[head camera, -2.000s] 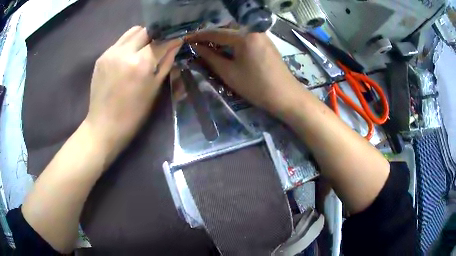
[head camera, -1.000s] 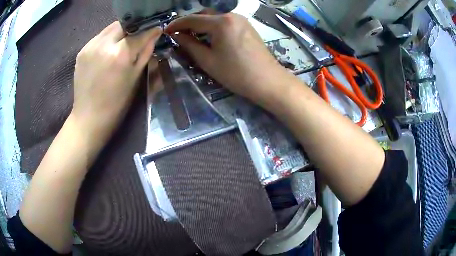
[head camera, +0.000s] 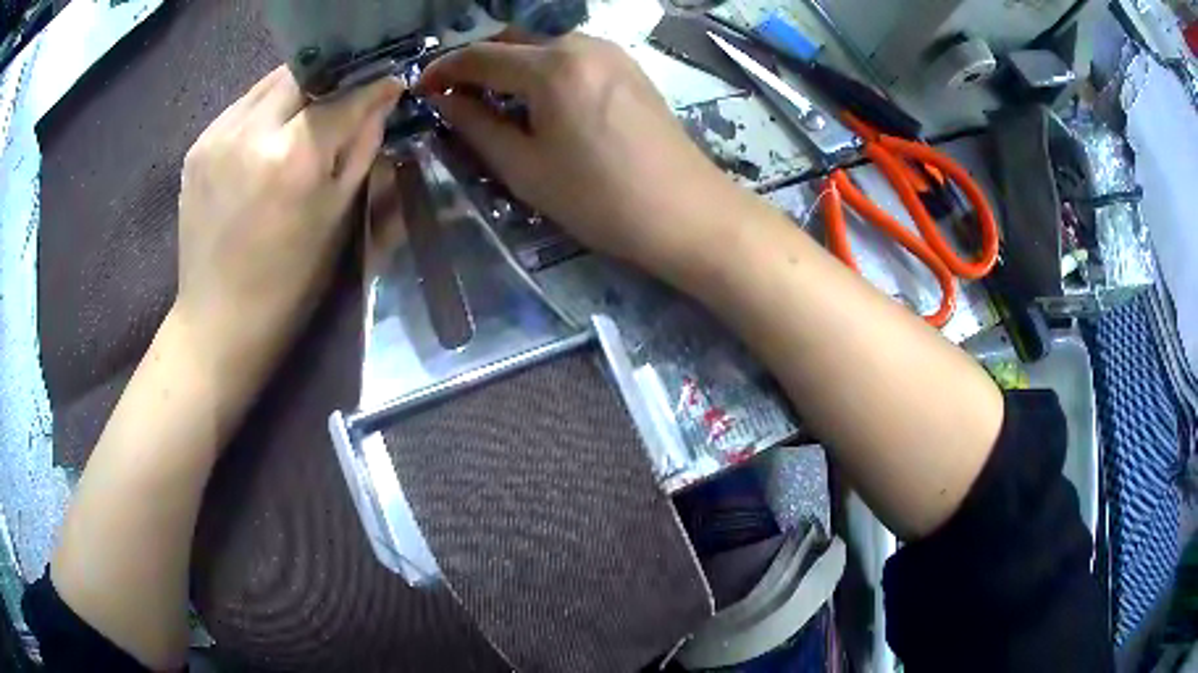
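My left hand (head camera: 269, 197) and my right hand (head camera: 591, 145) meet at the needle area (head camera: 414, 92) under the sewing machine head (head camera: 381, 33). The fingertips of each hand are pinched close together; any thread between them is too fine to see. Just below, the shiny metal folder (head camera: 499, 322) points its narrow end at the needle area. A dark brown ribbed strip (head camera: 545, 487) runs through its wide mouth and hangs down; brown also shows in its slot. A large dark brown fabric panel (head camera: 112, 224) lies left of the needle, partly under my left hand and forearm.
Orange-handled scissors (head camera: 920, 217) lie open-bladed at the right, beside a black-handled tool (head camera: 861, 99). A metal box with small parts (head camera: 1123, 250) stands further right. A pale grey strip (head camera: 775, 611) curls below my right forearm. Blue patterned fabric (head camera: 1136, 460) is at the right edge.
The whole view has shifted, so the machine, folder and hands appear further left and slightly higher. Both hands stay at the needle area with fingertips together.
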